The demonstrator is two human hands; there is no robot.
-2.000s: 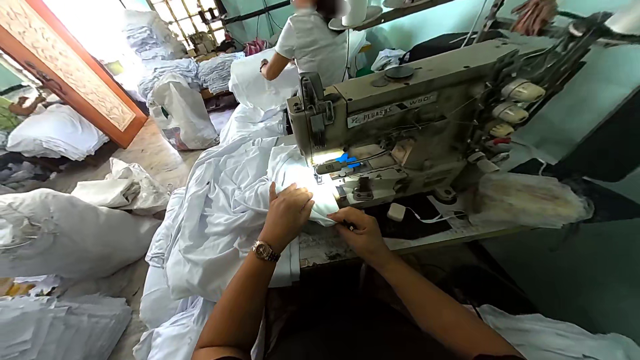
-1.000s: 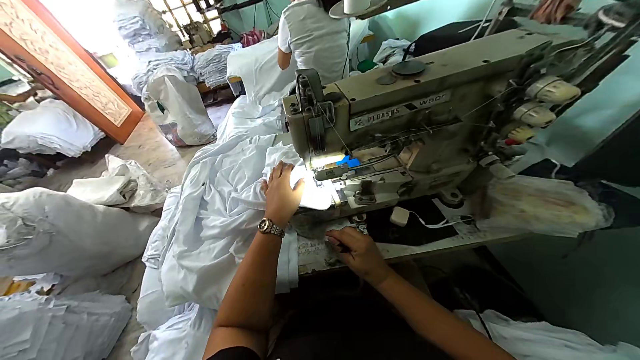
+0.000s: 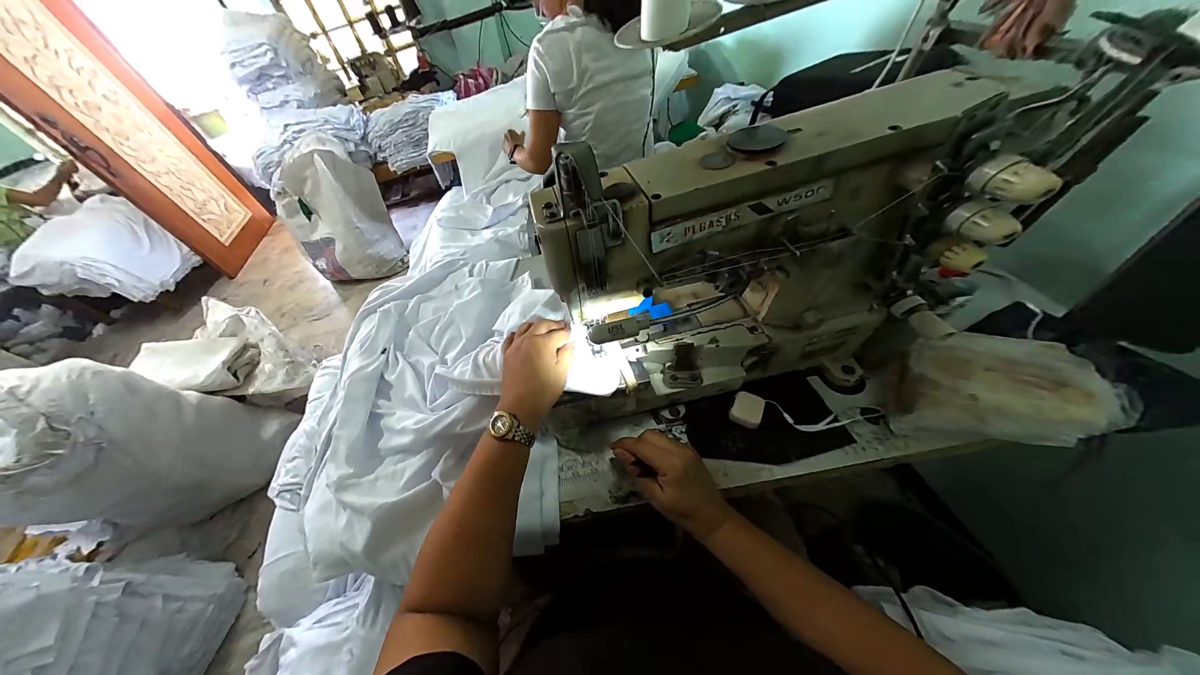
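A Pegasus industrial sewing machine [image 3: 731, 225] stands on the work table, its lamp shining on the needle area. White fabric [image 3: 422, 375] lies in folds left of the machine and reaches under its presser foot. My left hand [image 3: 536, 367], with a wristwatch [image 3: 511, 427] on the wrist, rests on the fabric just left of the needle. Over the table's front edge, my right hand [image 3: 670, 476] is curled around a small dark object whose kind I cannot tell. It is apart from the fabric at the needle. A blue piece [image 3: 650, 307] sits behind the presser foot.
A small white block [image 3: 747, 410] with a white cord lies on the table, near a plastic bag [image 3: 1017, 389]. Stuffed white sacks [image 3: 131, 441] and fabric stacks [image 3: 112, 609] stand on the floor at left. Another person [image 3: 600, 84] works behind the machine.
Two seconds ago both hands were at the fabric by the needle. My right hand has since come away from it toward the table's front edge, while my left has stayed on the fabric.
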